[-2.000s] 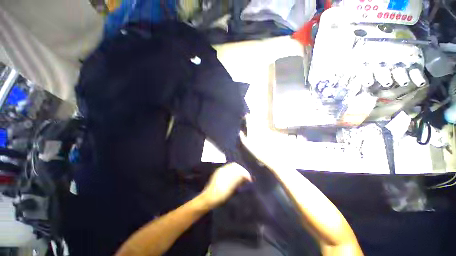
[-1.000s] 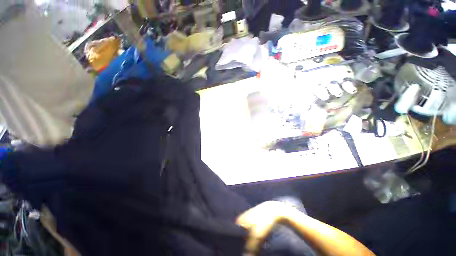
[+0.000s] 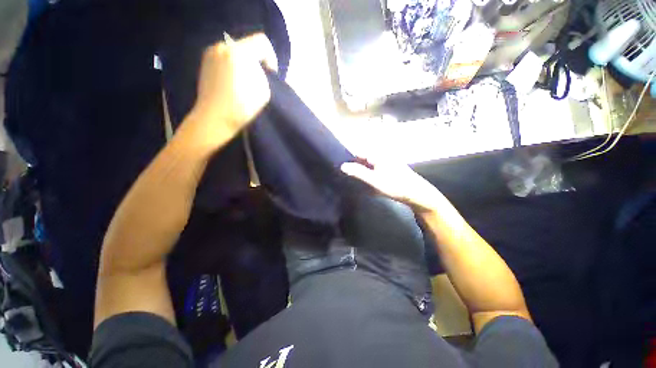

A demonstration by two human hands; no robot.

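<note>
A large dark navy garment (image 3: 93, 93) is heaped on the left and hangs over the table's front edge. My left hand (image 3: 237, 83) is shut on a part of the garment near the top left. A navy flap (image 3: 298, 151) is stretched from it down to my right hand (image 3: 381, 178), which pinches the flap's right edge above my lap. Tiny white marks show on the garment. My left fingertips are partly lost in glare.
The sewing machine's base (image 3: 363, 57) stands in glare at the top. Black looped handles (image 3: 559, 75) and a dark strap (image 3: 512, 108) lie to its right. A small fan (image 3: 636, 36) is at the far right. A clear plastic bag (image 3: 536, 176) hangs below the table edge.
The view has tilted down to my lap. My left hand, not visible one second ago, now grips the cloth at upper left. The flap is now stretched between both hands.
</note>
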